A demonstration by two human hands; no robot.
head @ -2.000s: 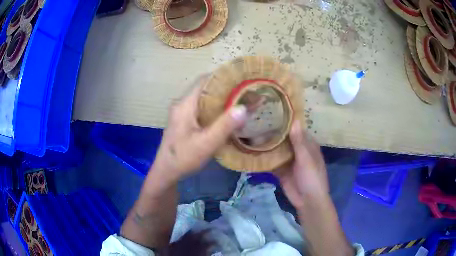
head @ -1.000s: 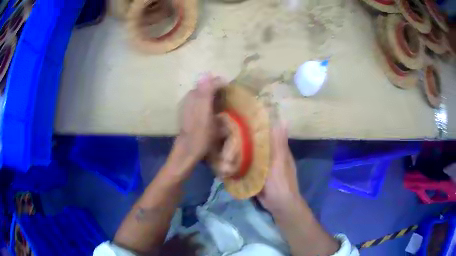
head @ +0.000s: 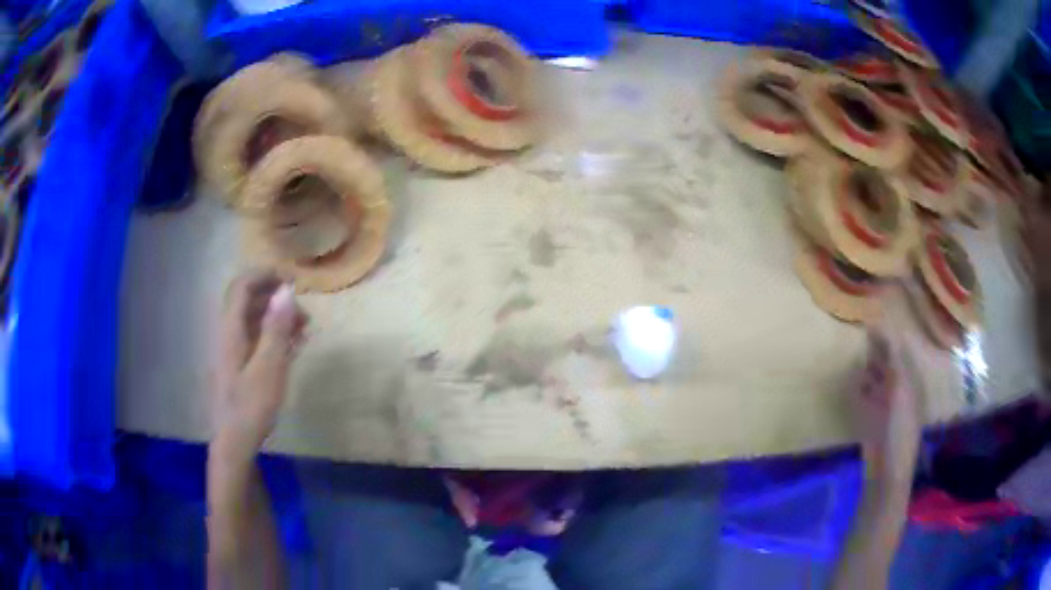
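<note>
Tan straw-like hat rings with red bands lie on the table. The nearest at left (head: 367, 217) overlaps another behind it. My left hand (head: 256, 357) is just below its near edge, thumb and fingers apart, seemingly empty; contact with the rim is unclear. My right hand (head: 887, 398) is blurred, just below the right-hand pile of rings (head: 847, 297); its fingers are too unclear to tell whether they hold anything. A white glue bottle (head: 645, 343) with a blue tip stands between the hands.
More rings (head: 403, 110) overlap at the back left. A long blue tray (head: 75, 265) runs along the left side, with blue bins (head: 415, 21) along the back edge. Dark stains mark the table. A red object (head: 962, 509) is below the table at right.
The ring held between both hands is no longer in them. My hands have moved far apart, left and right. The view has shifted, showing more of the table's back.
</note>
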